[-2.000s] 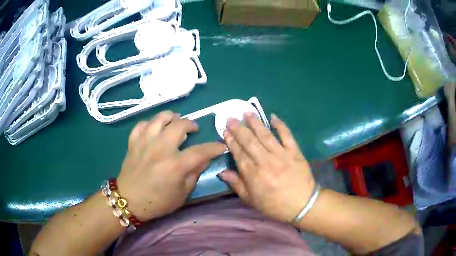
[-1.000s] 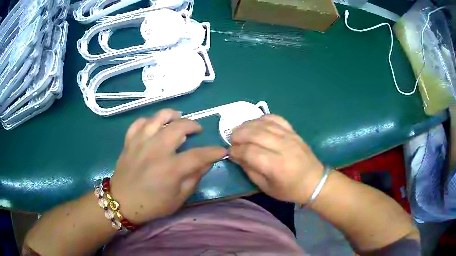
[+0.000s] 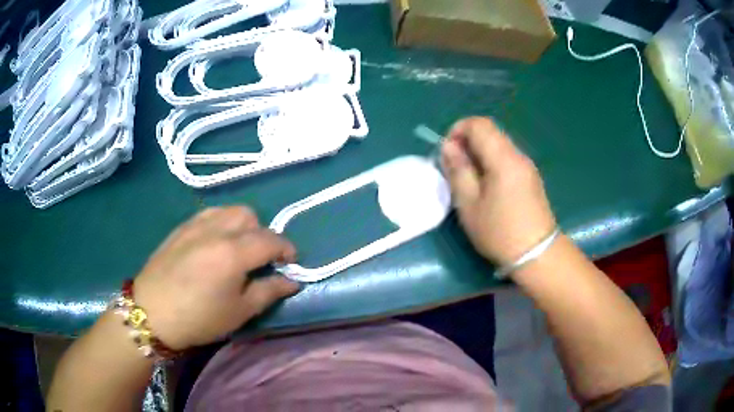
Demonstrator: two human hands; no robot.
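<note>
A white plastic frame [image 3: 414,191] lies tilted on the green bench in front of me, its oval opening to the left and its solid disc at the upper right. My left hand [image 3: 217,273] grips the rounded left end between thumb and fingers. My right hand [image 3: 499,189] is at the disc end, with thumb and fingers closed together at the frame's right side. A small pale, blurred piece sticks out at the upper left of the right fingertips; I cannot tell whether it is part of the frame. The right hand hides the end loop.
Overlapping white frames [image 3: 310,125] lie at upper left centre. A denser frame stack [image 3: 72,105] is at far left. A brown carton [image 3: 475,30] is at the top. A white cord [image 3: 641,88] and a clear bag with yellowish contents [image 3: 684,105] are at right. A red stool [image 3: 636,290] is below right.
My left hand has moved left and down to the frame's rounded end, uncovering the oval opening. My right hand has moved right and up, off the disc's lower part to its right edge.
</note>
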